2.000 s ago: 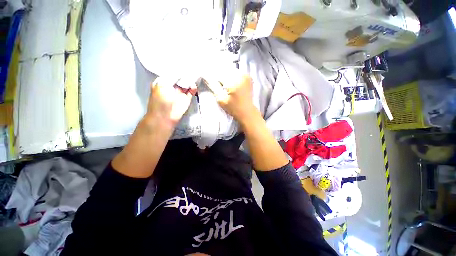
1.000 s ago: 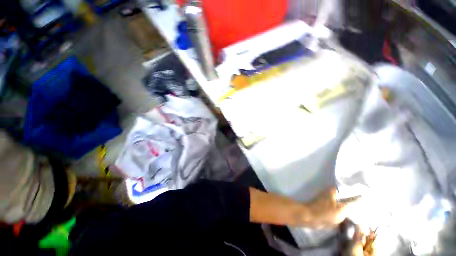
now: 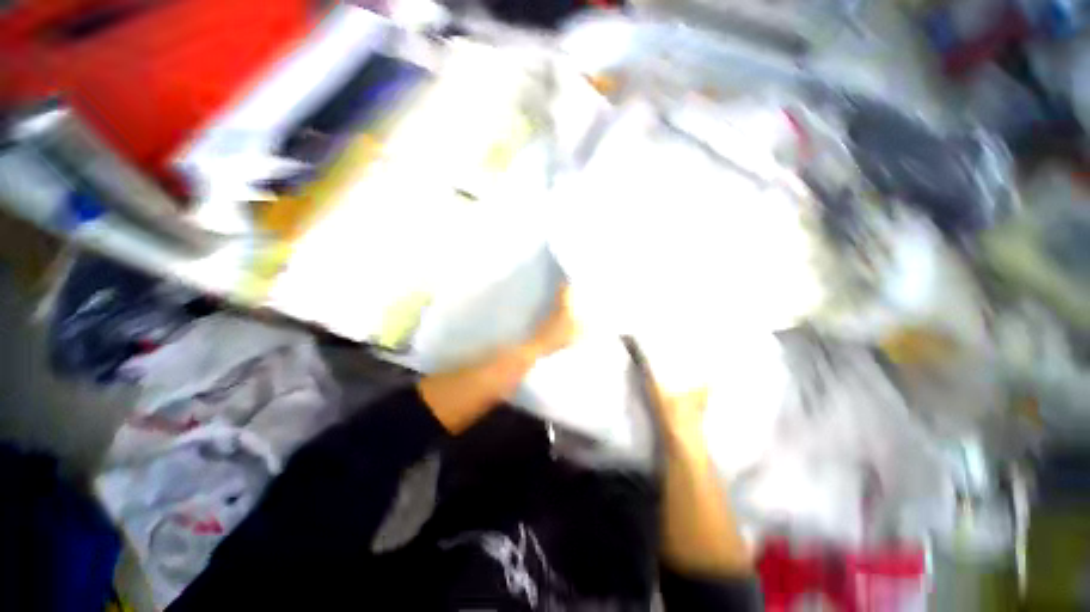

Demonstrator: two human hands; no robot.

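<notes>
The light grey garment point(image 3: 669, 227) lies over the white table in front of me, mostly washed out by glare. My left hand point(image 3: 552, 332) is at its near left edge, small and blurred; its fingers are lost in the bright cloth. My right hand point(image 3: 684, 401) is at the near side of the cloth, also blurred and overexposed. A thin dark line or edge shows just left of it. I cannot tell what either hand holds.
A garment pile point(image 3: 227, 395) with red lines hangs low at the left. A red object point(image 3: 155, 72) and a dark item point(image 3: 353, 102) are at the upper left. Red cloth point(image 3: 843, 576) is at the lower right. More blurred cloth is at the right.
The view has swung left from the machine, then partly back right. Both forearms now show; one second ago one forearm was clear. The garment now lies nearer the view's middle.
</notes>
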